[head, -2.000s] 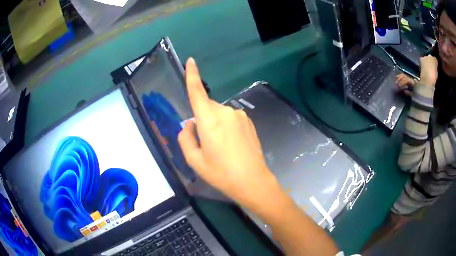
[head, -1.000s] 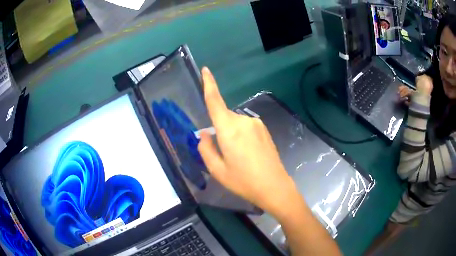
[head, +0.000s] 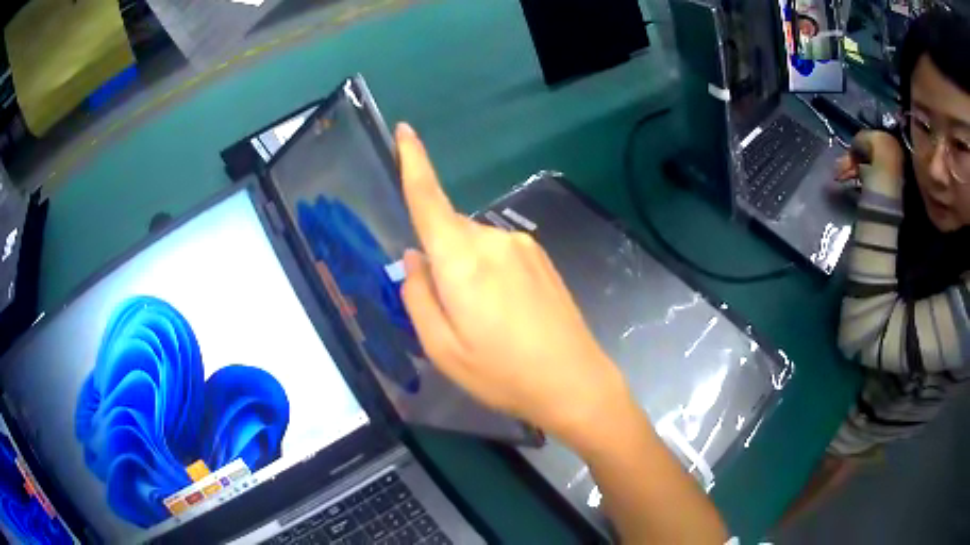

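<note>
My right hand (head: 500, 309) is at the outer edge of the right side screen (head: 356, 266). Its index finger lies along the edge and its thumb is beside the white tape tab (head: 397, 271); the other fingers are partly hidden. This screen stands angled and shows a dim blue swirl. The main screen (head: 266, 319) shows a blue swirl on pale background with a small orange-white box low down. The keyboard (head: 367, 522) is cut off by the bottom edge. The left side screen (head: 27, 495) shows partly at the lower left. My left hand is out of view.
A film-wrapped closed laptop (head: 638, 319) lies right of my hand on the green mat (head: 468, 96). A black cable (head: 681, 256) curves behind it. At the right, a person in striped sleeves (head: 877, 277) sits at another laptop (head: 782, 160). A yellow sheet (head: 69, 59) is at the upper left.
The view has shifted slightly. My right hand stays at the side screen's edge, with the thumb slightly shifted at the tab. The other person has leaned further into view.
</note>
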